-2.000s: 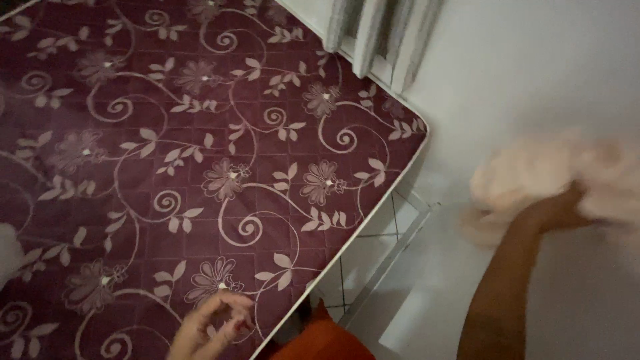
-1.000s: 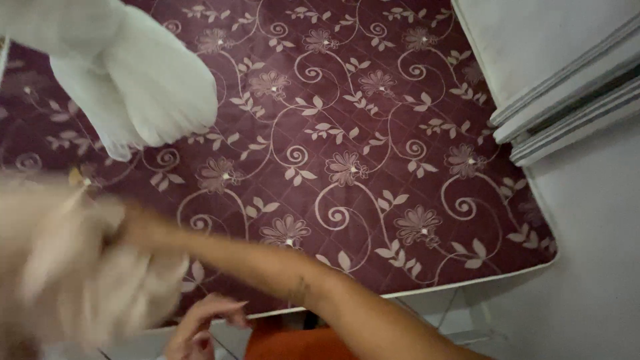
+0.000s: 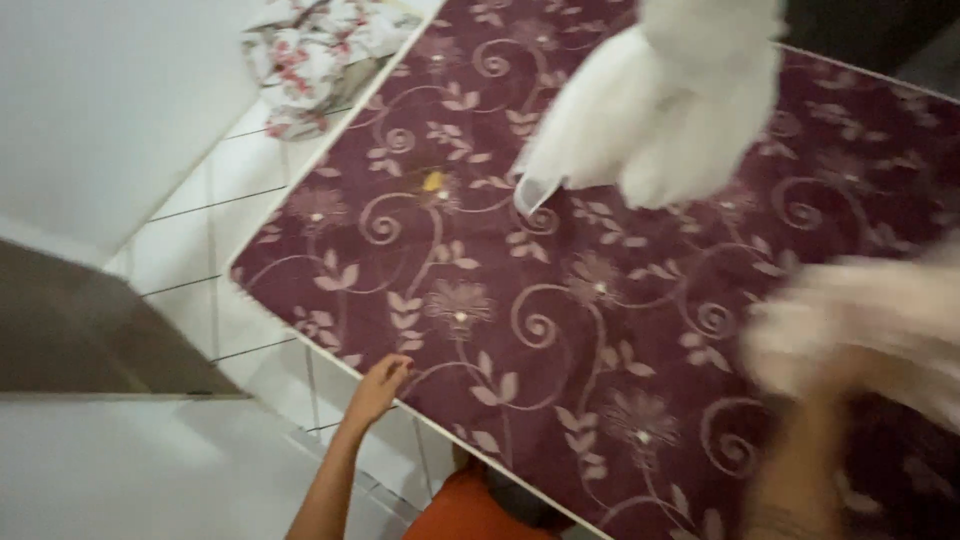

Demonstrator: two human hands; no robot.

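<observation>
Blurred by motion, my right hand [image 3: 832, 375] is at the right, shut on a pale beige cloth [image 3: 817, 315] above the maroon mattress [image 3: 555, 397] with its floral pattern. My left hand [image 3: 382, 386] is at the mattress's near edge, fingers slightly bent, with nothing seen in it. A gathered white sheer fabric [image 3: 637, 112] hangs over the upper middle of the mattress. Left of it, a small yellow spot [image 3: 433, 181] shows on the maroon surface; what it is I cannot tell.
A white cloth with red flowers [image 3: 300, 75] lies on the white tiled floor [image 3: 225, 202] beyond the mattress's left edge. White walls [image 3: 135, 97] stand at the left. Something orange [image 3: 472, 510] is below the near edge. A dark area [image 3: 862, 37] is at the upper right.
The view has swung widely. One second ago my right arm reached across to the left with the beige cloth; now it is at the right, still holding it. My left hand remains near the mattress edge.
</observation>
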